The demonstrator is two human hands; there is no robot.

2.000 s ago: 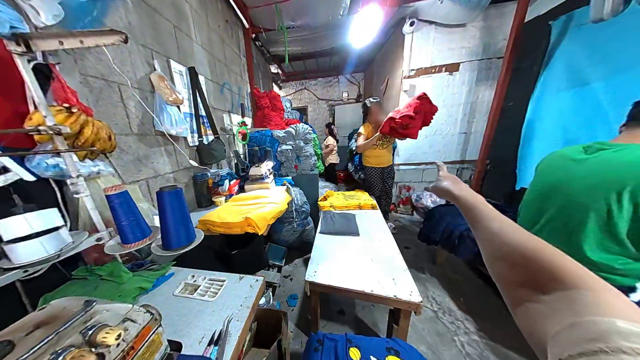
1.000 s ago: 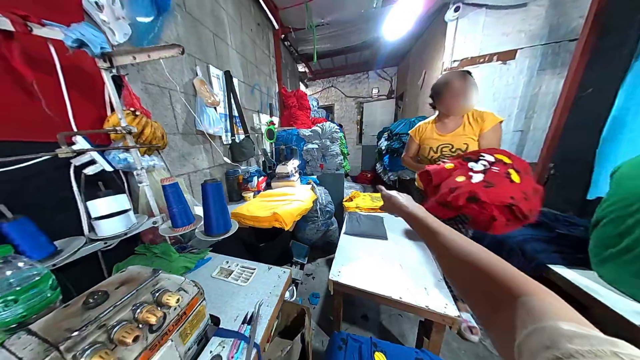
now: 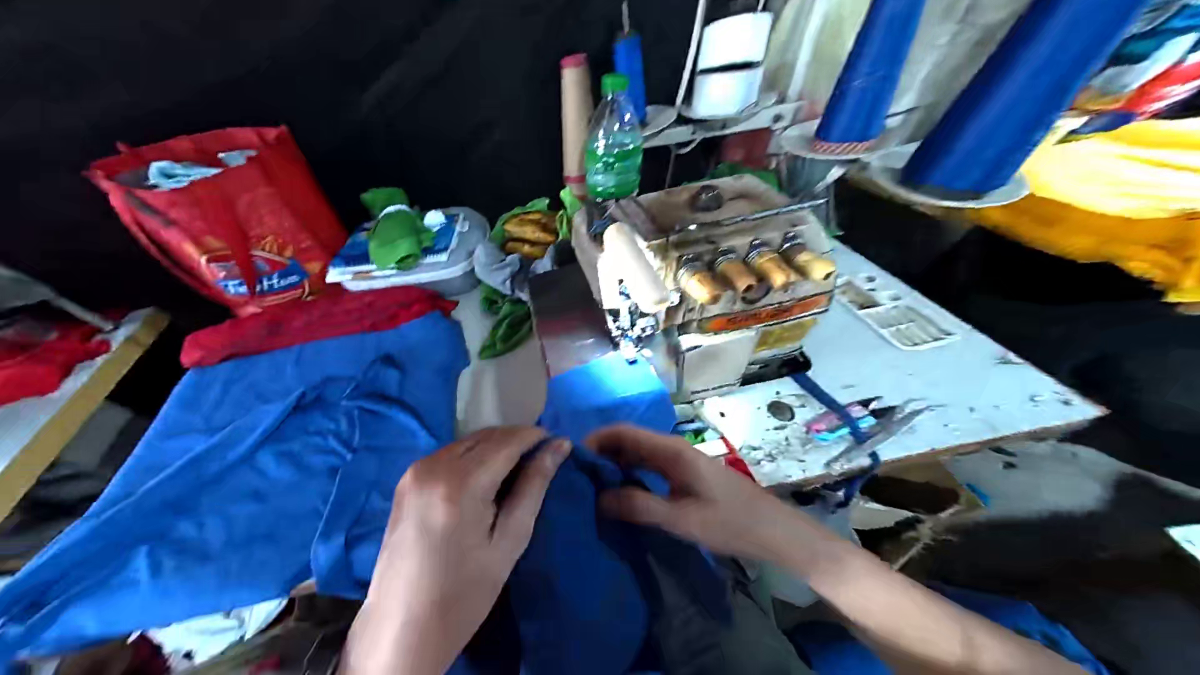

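Both of my hands are at a piece of blue fabric in front of an overlock sewing machine. My left hand pinches the fabric's upper edge between thumb and fingers. Just to its right, my right hand grips the same edge, slightly blurred. Part of the blue cloth lies on the machine's bed under a bright lamp spot, below the needle area. More blue fabric is spread over the table on the left, with a folded red cloth along its far edge.
Behind the blue fabric stand a red bag and a plastic container. A green-capped bottle is behind the machine. Large blue thread cones stand at upper right. Thread snips and a white parts tray lie on the tabletop.
The view has swung down and left to the machine. My outstretched arm has come back, and both hands now hold blue fabric. The person with the red cloth is out of view.
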